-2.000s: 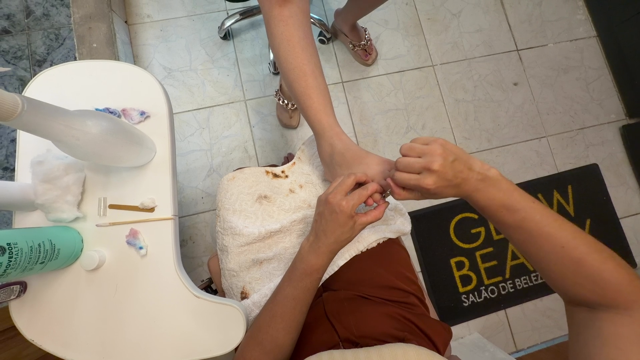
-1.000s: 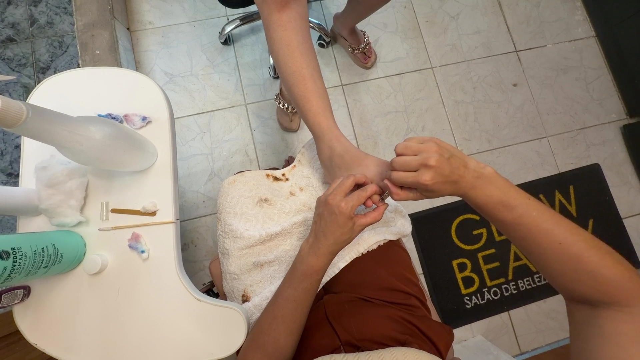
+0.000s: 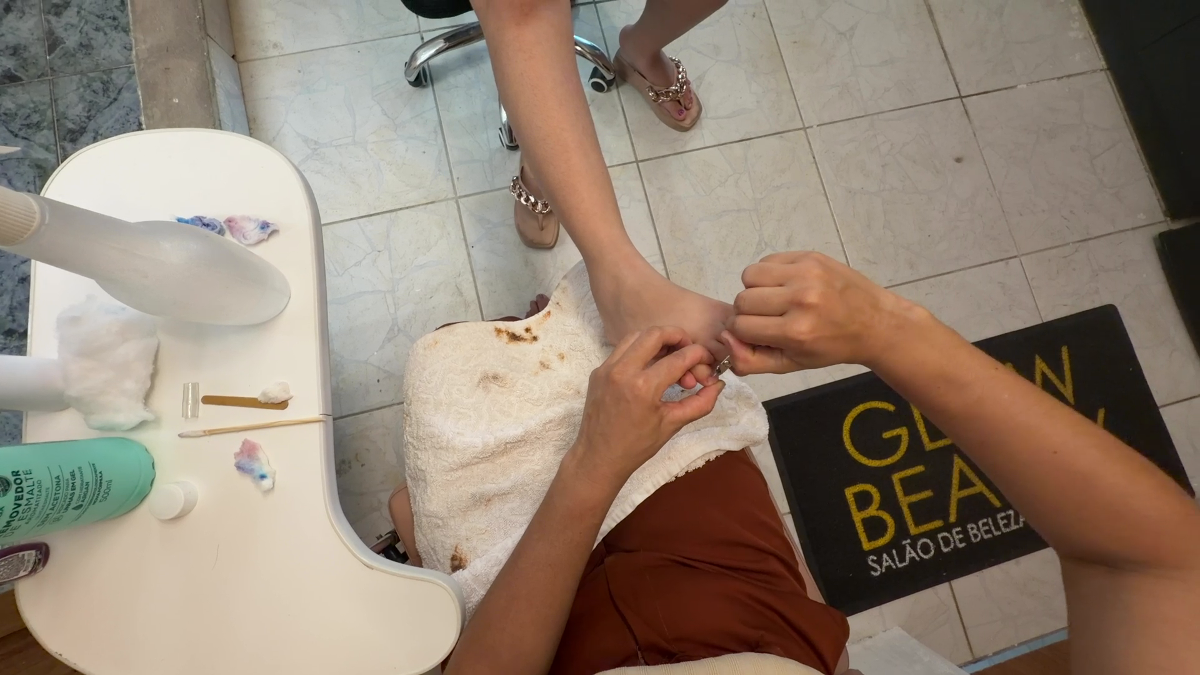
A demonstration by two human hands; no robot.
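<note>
A person's bare foot rests on a stained white towel spread over my lap. My left hand holds the toes of that foot between thumb and fingers. From the right, my right hand is closed around a small metal tool, mostly hidden in the fingers; its shiny tip touches the toes beside my left fingertips. The tool looks like a cuticle nipper, though its handles are hidden.
At left, a white tabletop holds a translucent bottle, cotton wool, a wooden stick, a small file, used cotton, a green remover bottle and a white cap. A black mat lies at right, a wheeled chair base behind.
</note>
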